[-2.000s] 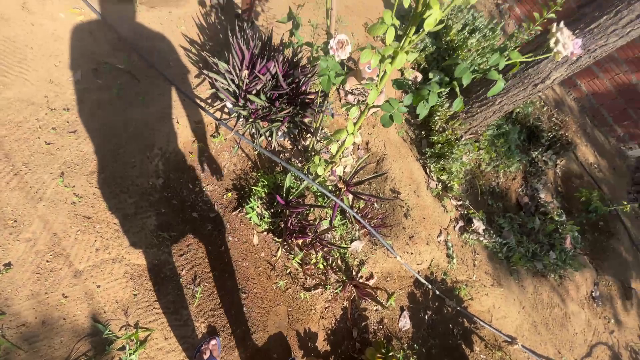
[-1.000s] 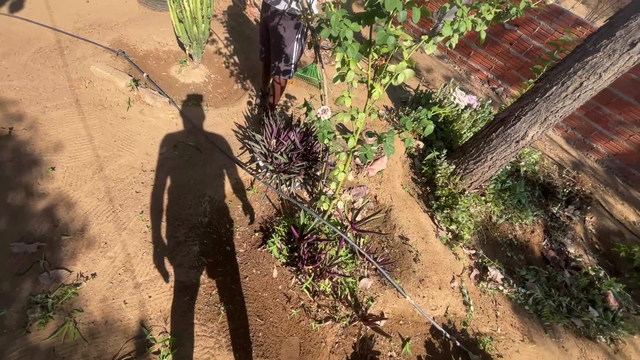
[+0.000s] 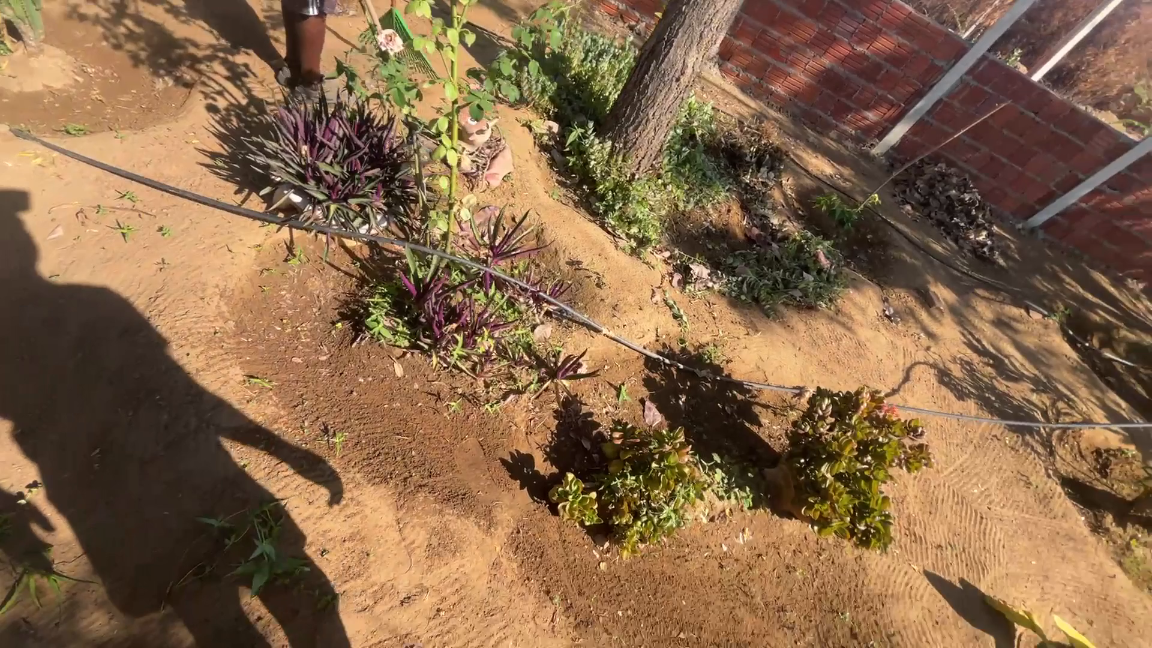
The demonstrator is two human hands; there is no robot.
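Note:
Neither my left hand nor my right hand is in the frame; only a person's shadow point(image 3: 117, 405) falls on the sandy soil at the left. A thin dark hose point(image 3: 576, 317) runs across the garden bed. It passes in front of a purple-leaved clump point(image 3: 337, 162) and over smaller purple plants point(image 3: 459, 319). Two low leafy bushes, one green point(image 3: 643, 486) and one green and reddish point(image 3: 850, 463), grow lower down. A tall rose stem point(image 3: 453, 117) with a pale rose point(image 3: 390, 40) rises at upper centre.
Another person's legs point(image 3: 304, 45) stand at the top left, near a green rake head point(image 3: 409, 45). A tree trunk point(image 3: 666, 85) leans at upper centre. Behind it runs a red brick wall point(image 3: 828, 67) with pale metal posts point(image 3: 954, 76). A second dark hose point(image 3: 927, 252) lies on the right.
The view has swung right, bringing in the two low bushes and more of the brick wall. The shadow now lies at the left edge. The other person, absent two seconds ago, shows only at the legs.

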